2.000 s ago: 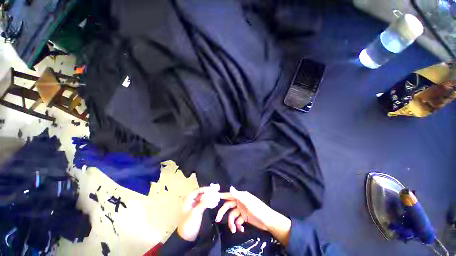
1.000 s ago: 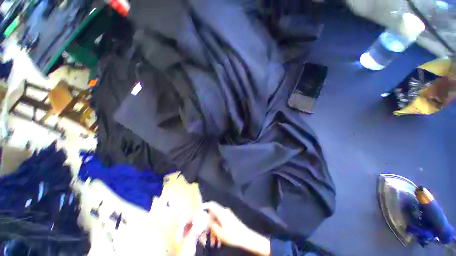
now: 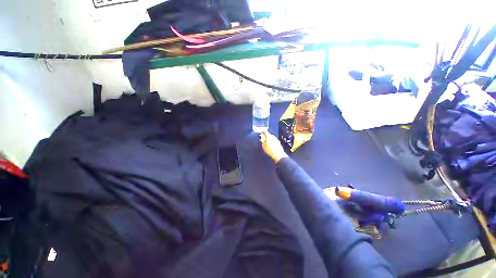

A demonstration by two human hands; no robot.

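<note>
My right hand reaches out over the table, its fingertips at the near end of a small clear bottle. Whether the fingers grip anything is too small to tell. My left hand is out of the picture. A gold-brown snack pouch stands just right of the bottle. A dark phone lies left of my forearm. Black garment pieces lie heaped across the left of the table. The steam iron lies right of my forearm, partly hidden by it.
A green-railed shelf with dark cloth and a stick runs behind the table. A white bin with dark scraps stands back right. Ribbed hoses run from the iron to a stand. Purple-navy cloth hangs at far right.
The view has swung up from the floor side to the wall and shelf. My hands were together near my body; now my right arm is stretched to the bottle and my left hand is out of view.
</note>
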